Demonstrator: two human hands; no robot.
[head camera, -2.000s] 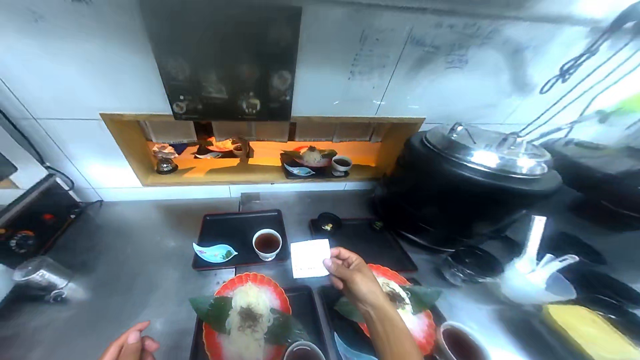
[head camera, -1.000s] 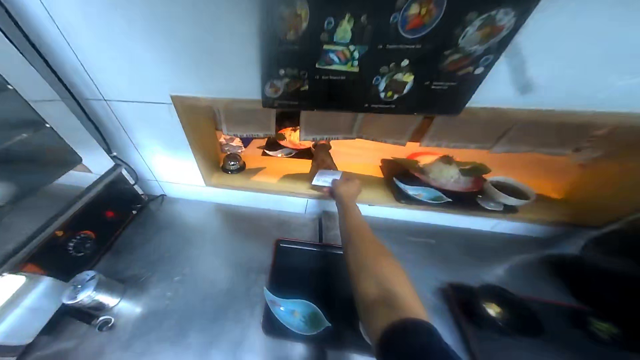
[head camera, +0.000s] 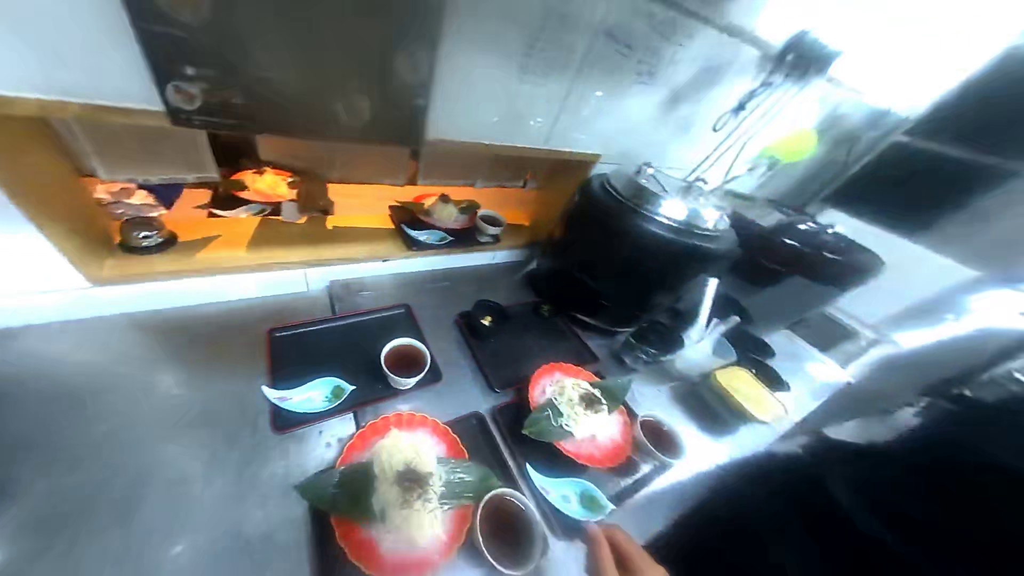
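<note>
My right hand (head camera: 616, 552) shows only its fingers at the bottom edge, by the near end of a black tray (head camera: 552, 524) and just below a pale blue leaf-shaped dish (head camera: 572, 494). Whether it grips the tray is unclear. That tray also bears a red scalloped plate (head camera: 604, 448) with noodles on green leaves and a cup of dark liquid (head camera: 660, 438). To its left, a second tray (head camera: 480, 448) holds a larger-looking red plate (head camera: 408, 560) of noodles and another cup (head camera: 509, 532). My left hand is out of view.
Behind are a tray (head camera: 336, 336) with a blue dish and cup, and one (head camera: 528, 344) with a small black dish. Served trays stand in the wooden pass-through (head camera: 336, 248). A black soup warmer (head camera: 640, 248), utensils in a container and a yellow block (head camera: 750, 394) are at right.
My right hand held a white slip, reached with it into the pass-through, and is now back at the near trays without it visible. The view has swung right.
</note>
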